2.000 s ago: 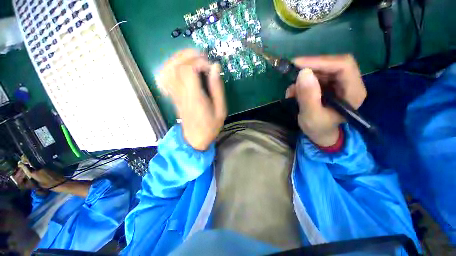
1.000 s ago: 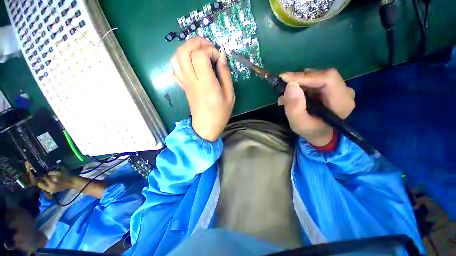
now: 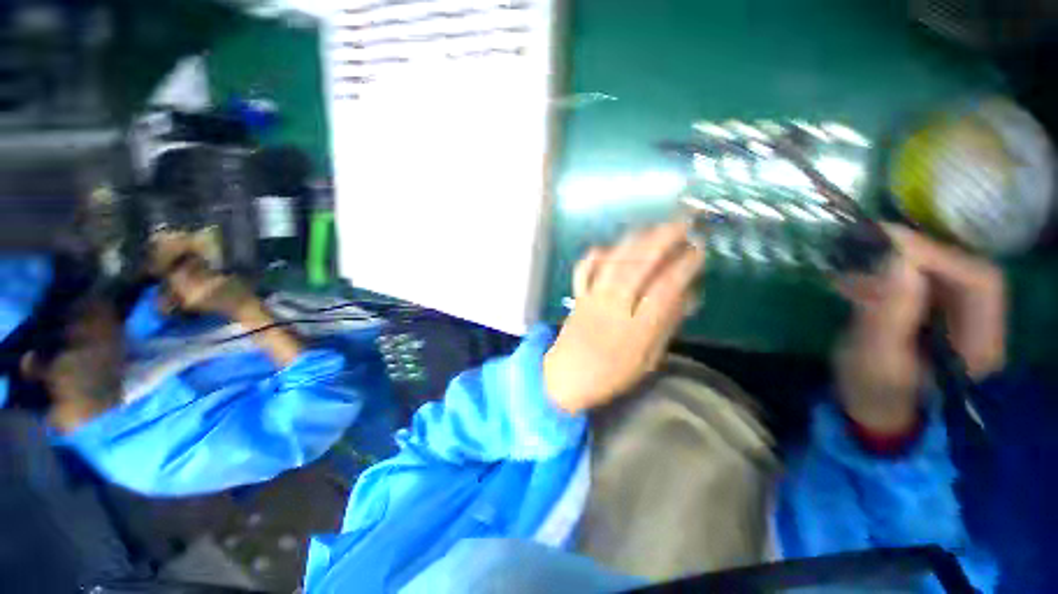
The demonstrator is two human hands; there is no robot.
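Observation:
The frame is strongly blurred. The green and silver circuit board panel lies on the dark green benchtop. My right hand holds the black soldering iron, its tip pointing up and left over the panel. My left hand is at the panel's lower left edge, back of the hand up; its fingertips are blurred, and whether they hold a component cannot be told. The white component tray stands left of the panel, with blurred dark rows at its top.
A round yellow-rimmed tub of silvery bits stands right of the panel. Another person in a blue smock sits at the left, hands raised near dark equipment. A bright green handle lies left of the tray.
The head view has swung left, so the tray, panel and tub appear farther right, with more of the other person showing. The iron is still in my right hand.

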